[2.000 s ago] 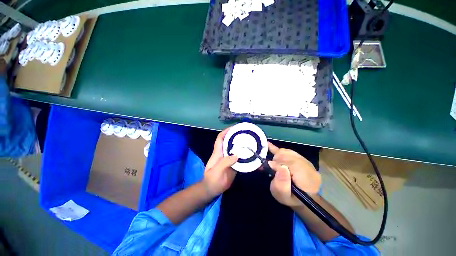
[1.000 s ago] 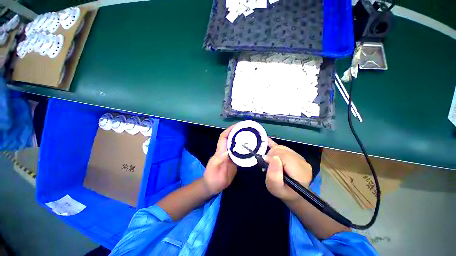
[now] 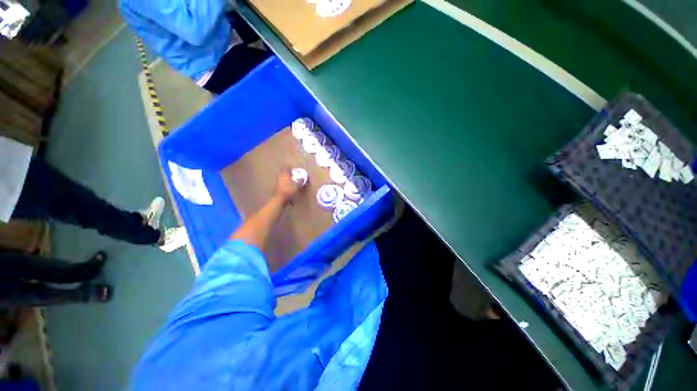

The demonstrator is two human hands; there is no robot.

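My left hand (image 3: pixel 288 188) is inside the blue tote (image 3: pixel 218 126), with its fingers at a round white housing (image 3: pixel 299 177) just above the brown cardboard sheet (image 3: pixel 256 172). The hand is small in view, and how its fingers grip is partly hidden. Several white housings (image 3: pixel 327 156) stand in a row along the tote's bench side, and a few more (image 3: pixel 329 196) are beside the row's near end. My right hand and the soldering iron are not in view.
The green bench (image 3: pixel 451 145) runs diagonally, with the lower parts tray (image 3: pixel 588 282) and upper parts tray (image 3: pixel 604 179) at right. Cardboard (image 3: pixel 336 34) with housings lies at the far end. A person's blue sleeve (image 3: pixel 179 30) and other people's legs (image 3: pixel 84 206) show at left.
The view has turned left toward the tote. My left hand has moved from above my lap into the tote with a housing. My right hand and the iron have left the picture.
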